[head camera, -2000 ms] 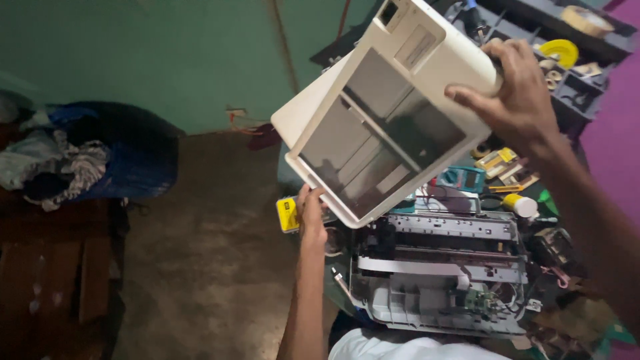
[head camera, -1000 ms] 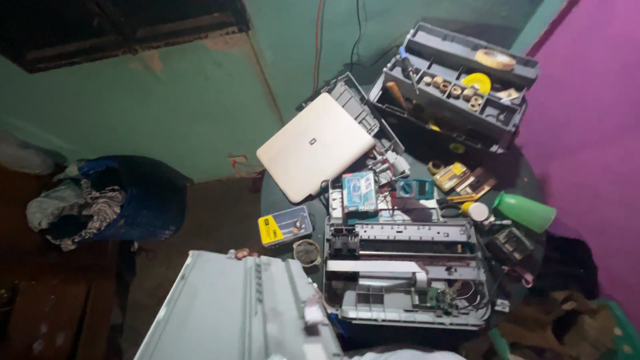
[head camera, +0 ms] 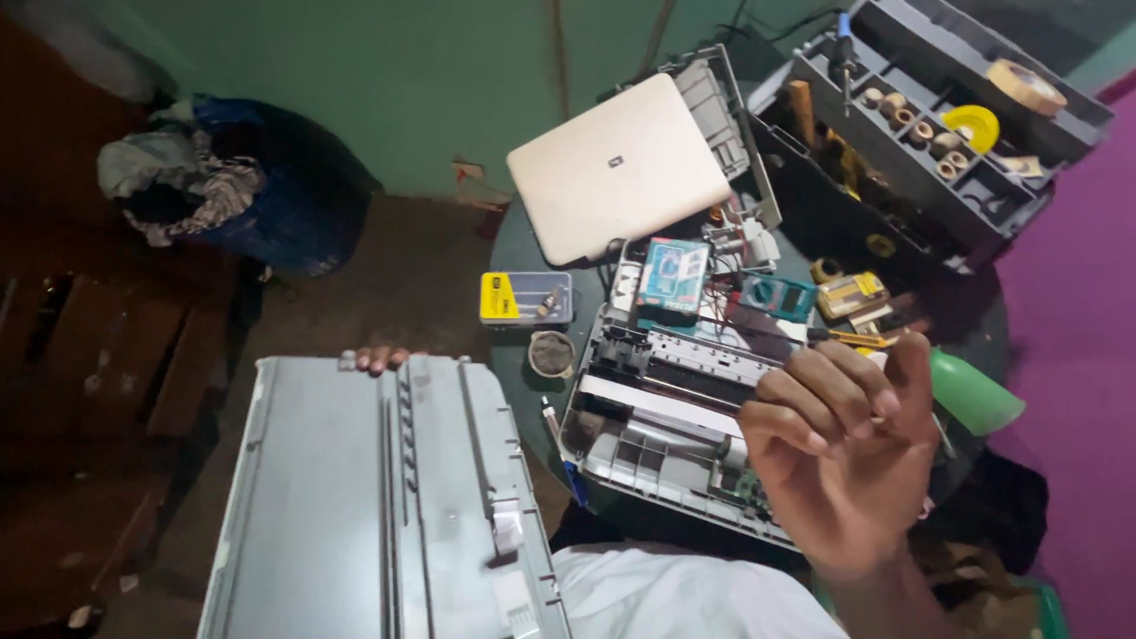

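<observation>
My left hand (head camera: 380,358) grips the top edge of a large grey plastic printer housing panel (head camera: 328,497) at the lower left; only its fingertips show. Raised above the right part of an opened printer base (head camera: 648,453), my right hand (head camera: 839,444) has its fingers curled and holds nothing that I can see. The base lies on a round dark table, with a white ribbon cable, a metal rail and a green circuit board exposed. A beige printer lid (head camera: 621,164) rests behind it on other grey plastic parts.
Around the base are a teal multimeter (head camera: 778,295), a boxed product (head camera: 674,275), a clear-lidded case (head camera: 526,297), a small round container (head camera: 552,353) and a green cup (head camera: 974,390). An opened toolbox (head camera: 941,133) stands at the back right, a blue barrel (head camera: 293,195) at the left.
The grey panel was held up in both hands over the table two seconds ago; it is now at the lower left in my left hand. My right hand has let go of it.
</observation>
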